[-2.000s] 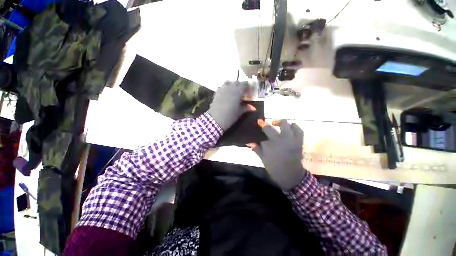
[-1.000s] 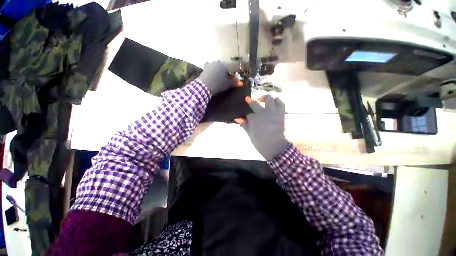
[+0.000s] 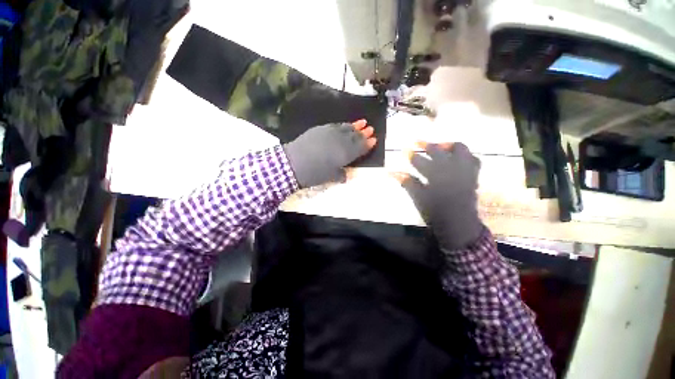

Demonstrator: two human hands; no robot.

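A camouflage panel (image 3: 260, 92) with black sections at both ends lies slanted on the white machine table, its right end just below and left of the presser foot (image 3: 390, 98). My left hand (image 3: 326, 153), in a grey fingerless glove, rests flat on the black right section, fingers pointing right. My right hand (image 3: 445, 185), gloved the same way, is right of the panel, apart from it, with bent, parted fingers and nothing visible in it. The needle tip is too small to tell.
The pile of camouflage and black cloth (image 3: 74, 66) is at the left. The control panel (image 3: 585, 65) is at the upper right, with narrow strips (image 3: 538, 141), a thin dark tool (image 3: 571, 178) and a black tray or phone (image 3: 622, 169) below it.
My left hand has moved down from beside the presser foot onto the black section. My right hand has let go of the cloth and moved right. The view has shifted.
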